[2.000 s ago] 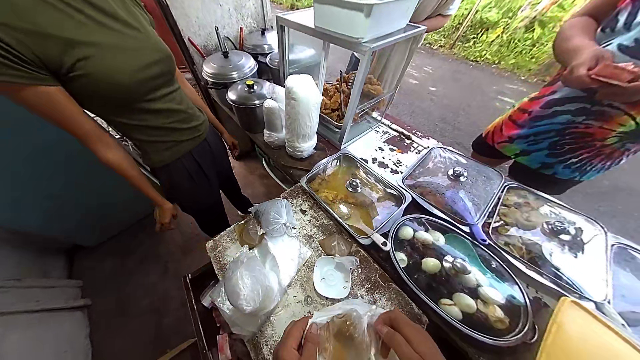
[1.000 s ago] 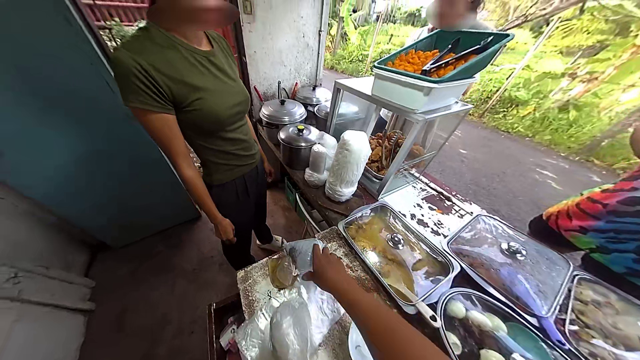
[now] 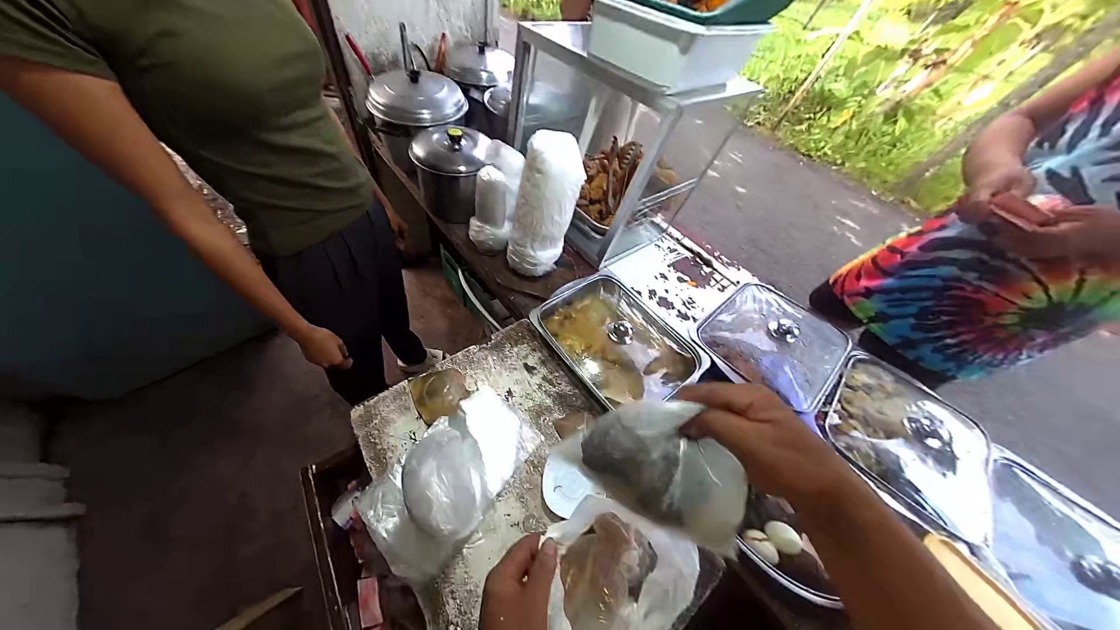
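My right hand (image 3: 744,429) grips the top of a filled clear plastic bag (image 3: 665,472) with dark contents and liquid. Below it, my left hand (image 3: 521,582) pinches the rim of a whitish plastic carrier bag (image 3: 669,560), whose mouth is spread and which has brownish filled bags inside. The held bag hangs just over that mouth and partly hides a white dish (image 3: 564,481). Left of my hands, a bundle of clear plastic bags (image 3: 446,486) lies on the worn white tabletop (image 3: 534,372). A small bag of brown food (image 3: 437,394) rests at the tabletop's far left edge.
Glass-lidded food trays (image 3: 621,350) run along the right, with an egg dish (image 3: 783,547) partly hidden under my right arm. Lidded metal pots (image 3: 451,171), wrapped white stacks (image 3: 547,201) and a glass display case (image 3: 630,131) stand behind. One person (image 3: 201,131) stands left, another (image 3: 1006,262) right.
My right hand, earlier reaching out over the tabletop's far side, is now back near my left hand with a filled bag. The view has tilted down.
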